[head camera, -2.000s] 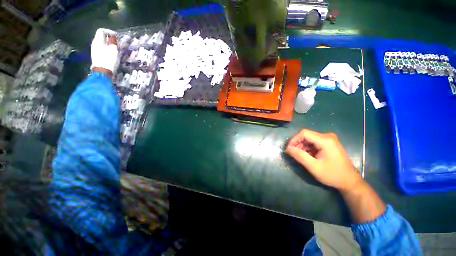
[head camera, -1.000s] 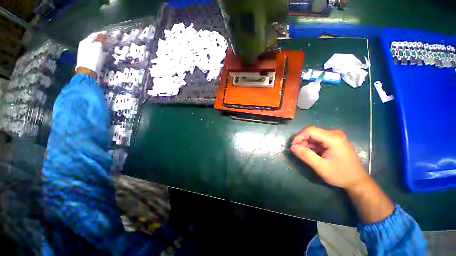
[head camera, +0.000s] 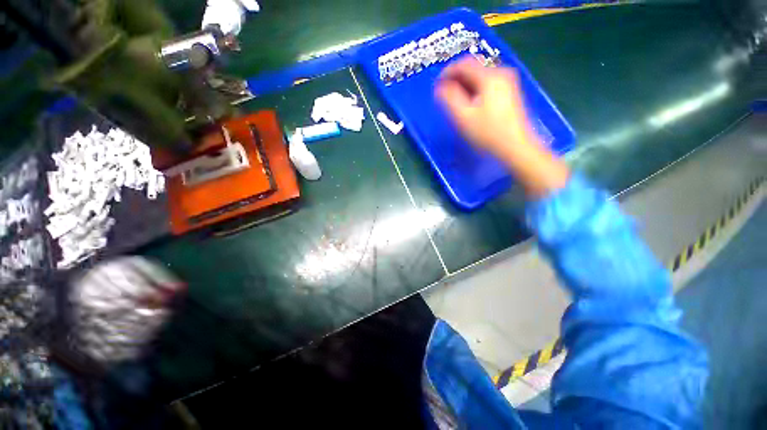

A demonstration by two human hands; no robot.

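Observation:
My right hand (head camera: 484,105), bare and blurred, is over the blue tray (head camera: 471,180), near the tight rows of finished assemblies (head camera: 429,52) at its far end. Whether its fingers hold anything cannot be told. My left hand (head camera: 122,306), in a white glove, is strongly blurred at the lower left, below the heap of loose white parts; its fingers cannot be made out. The silvery-white fixture (head camera: 215,163) lies on the orange press base (head camera: 277,159), under the dark green press head.
The heap of white parts (head camera: 92,180) lies left of the press (head camera: 143,76). The glue bottle (head camera: 304,157), a light blue cylinder (head camera: 320,131), a crumpled wipe (head camera: 339,110) and one white part (head camera: 390,123) lie between press and tray. Blister trays (head camera: 18,210) are at the far left.
The view has swung to the right. My right hand has moved from the mat to over the blue tray. My left hand has left the blister trays and come nearer.

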